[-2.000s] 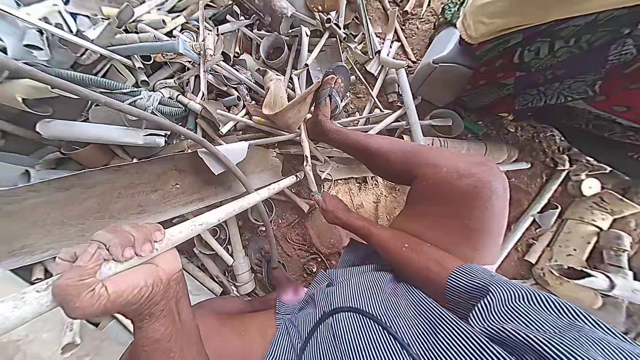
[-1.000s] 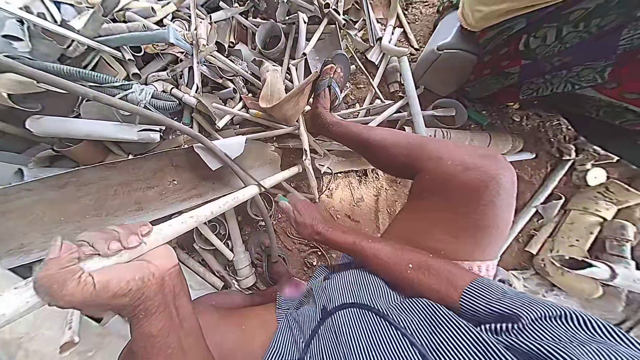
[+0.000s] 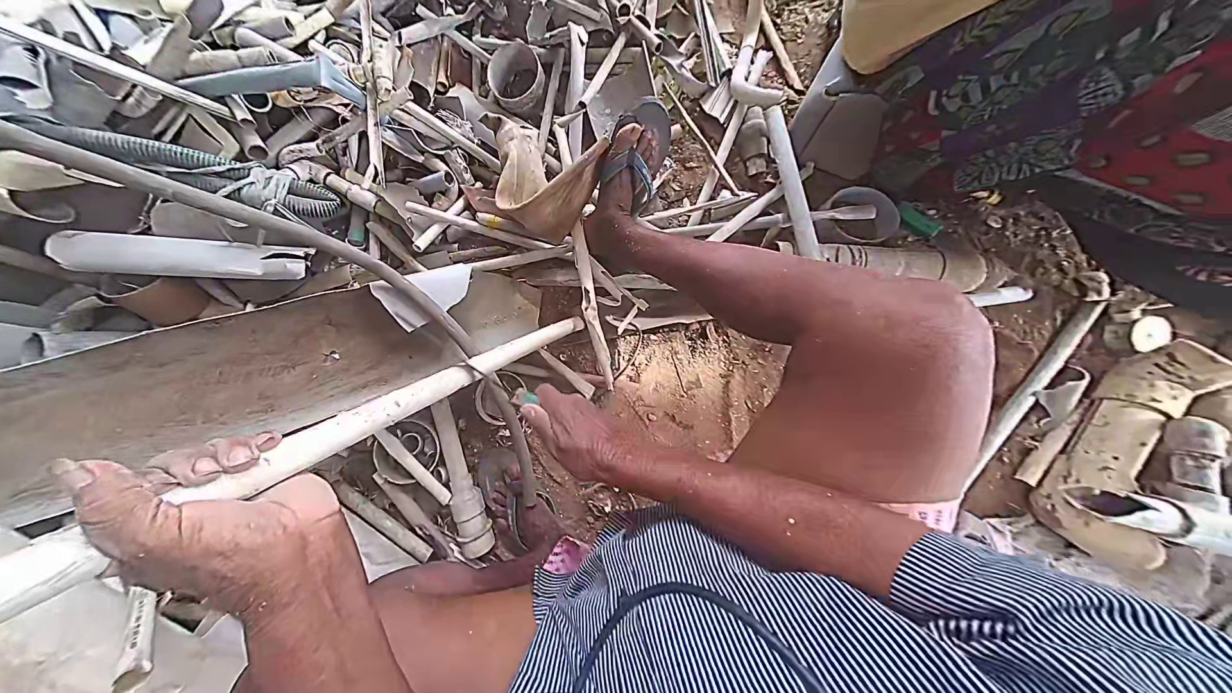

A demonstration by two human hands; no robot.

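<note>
My left hand (image 3: 212, 539) is wrapped around a long whitish plastic pipe (image 3: 385, 409), which slants up to the right across the lower left. My right hand (image 3: 575, 433) is below the pipe's far end, its fingers curled, with a small green bit (image 3: 527, 397) showing at the fingertips; whether it grips something is hidden. A grey flexible hose (image 3: 404, 289) arches over the pipe and comes down just left of my right hand. Above that hand lies a thin, rough stick (image 3: 589, 298), its lower end near my knuckles.
Piled plastic pipe scraps (image 3: 520, 77) fill the upper left. A wide flat board (image 3: 192, 371) lies behind the pipe. My sandalled foot (image 3: 630, 159) rests among the scraps. Pipe fittings (image 3: 1107, 452) lie at right, below patterned cloth (image 3: 1088, 106). Bare soil (image 3: 688, 385) shows between my legs.
My right hand has moved left and a little down, away from the thin stick, toward the hose. My left hand has stayed around the pipe.
</note>
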